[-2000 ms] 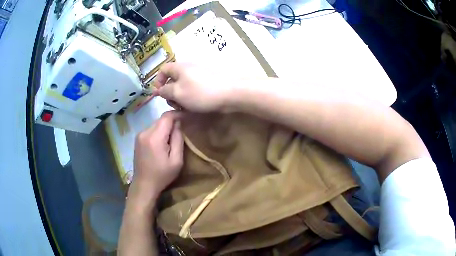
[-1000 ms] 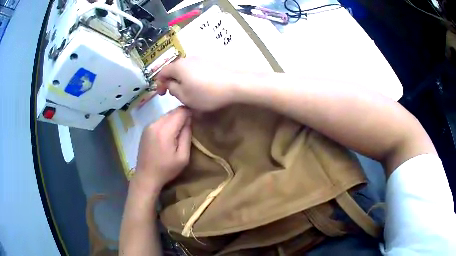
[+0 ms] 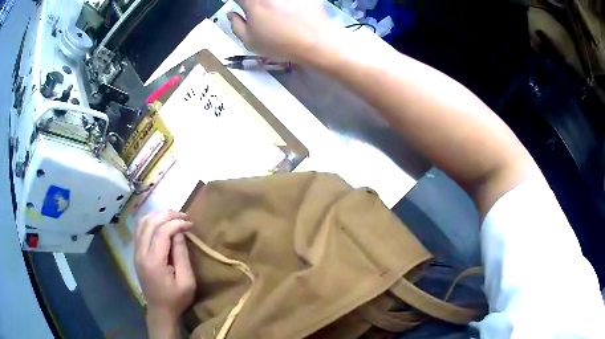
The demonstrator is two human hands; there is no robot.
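Observation:
The brown cloth bag panel (image 3: 312,251) fills the lower middle. A pale tan raised strip (image 3: 229,261) bends down across it. My left hand (image 3: 162,265) is closed on the panel's upper left edge, beside the sewing machine. My right hand (image 3: 275,26) is at the top edge, partly cut off and away from the cloth; what its fingers hold, if anything, cannot be told. The thread snips (image 3: 255,63) lie on the board below my right hand.
The white machine head (image 3: 79,185) stands at left, with a yellow-brown frame (image 3: 149,139) and a pink stick (image 3: 164,88) beside it. The white board (image 3: 199,126) bears handwriting. Tan straps (image 3: 431,301) hang at lower right. Crumpled pale items (image 3: 371,23) lie at the top.
My right hand has left the needle area and moved up past the snips. My left hand stays on the cloth. The view has shifted, putting the machine and cloth lower and farther left.

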